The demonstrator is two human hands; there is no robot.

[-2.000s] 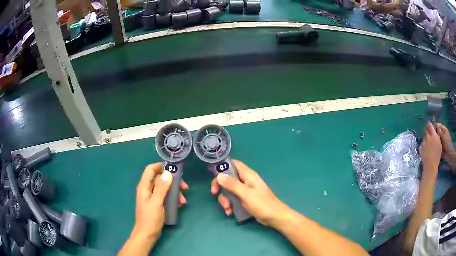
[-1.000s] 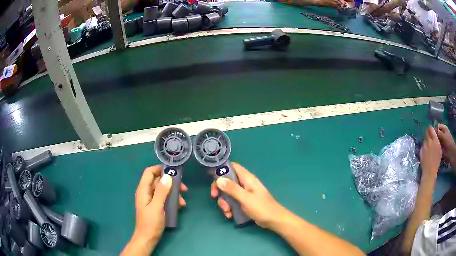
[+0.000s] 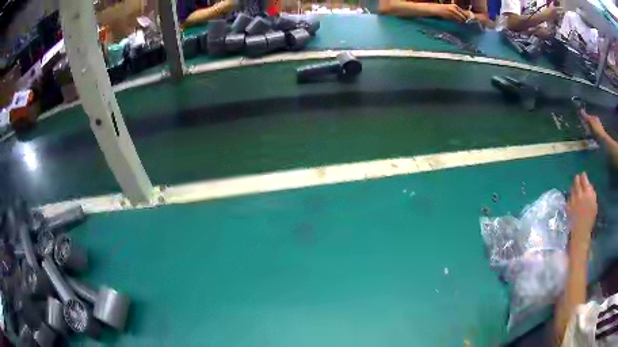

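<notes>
Neither my left hand nor my right hand is in the picture. The two grey handheld fans that I held are not in view in front of me. Nearest in front is the green bench top. A pile of grey handheld fans lies at its left edge, some heads showing their spoked grilles, others showing their smooth sides. The pile is partly cut off by the picture's edge.
A pale rail and an upright metal post border the conveyor belt. Loose fans lie on it. A clear plastic bag lies right, beside a neighbour's arm. More fans are piled beyond.
My hands and both held fans have left the picture. The fans on the belt have moved left. The neighbour's hands have parted, one now reaching over the belt. The view has shifted slightly.
</notes>
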